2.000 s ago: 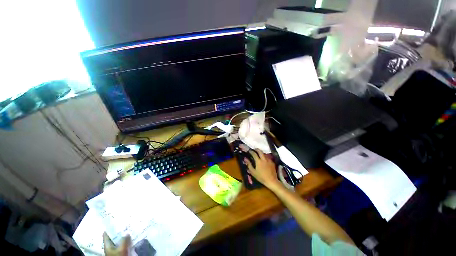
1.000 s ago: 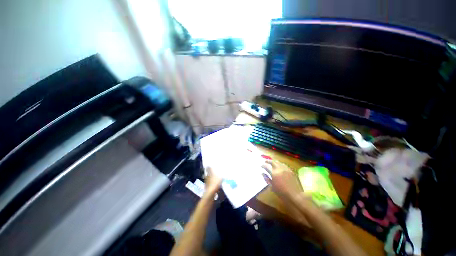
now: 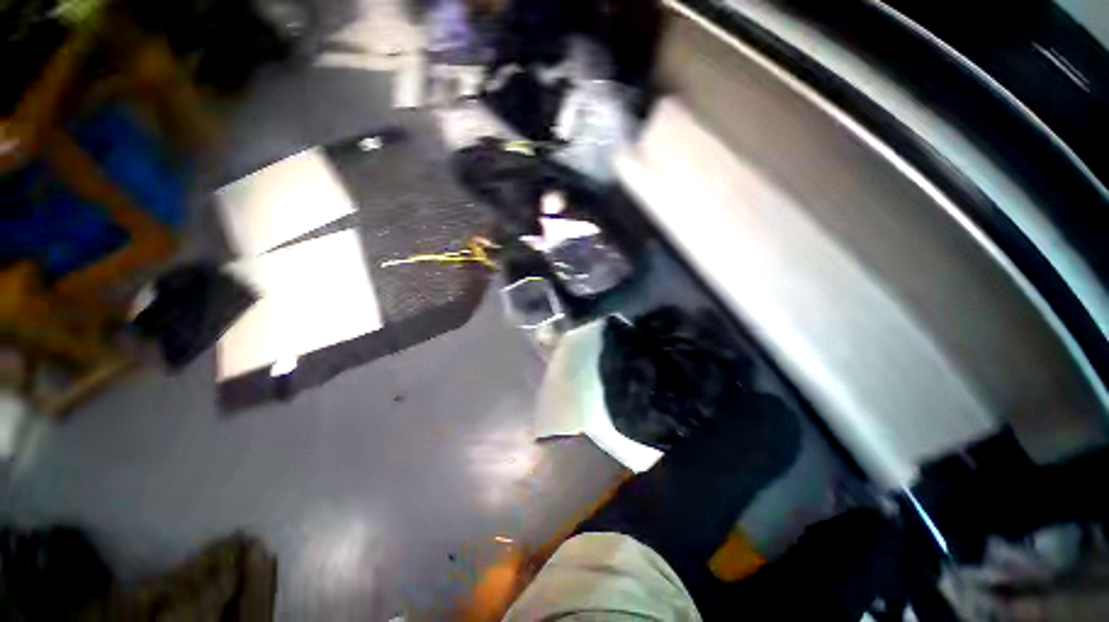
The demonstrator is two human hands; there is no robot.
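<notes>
Neither of my hands shows in the head view. The view is blurred. Nearest in front of me is a dark bundle [image 3: 681, 371] with a pale sheet or panel [image 3: 572, 389] beside it, near the floor. A light olive rounded piece of cloth [image 3: 604, 581] shows at the bottom edge; I cannot tell whether it is a sleeve or part of my clothing.
Two pale flat panels [image 3: 298, 304] lie on a dark mat [image 3: 426, 237] on the grey floor [image 3: 365, 462], with a yellow cord [image 3: 438, 258]. Clear and dark items sit beyond. A large machine [image 3: 827, 231] with pale paper runs along the right. Orange-brown wooden frames [image 3: 116, 182] stand left.
The view has swung away from the desk, monitor and keyboard to the floor and the large machine. My hands and the white paper sheets they touched have left the picture.
</notes>
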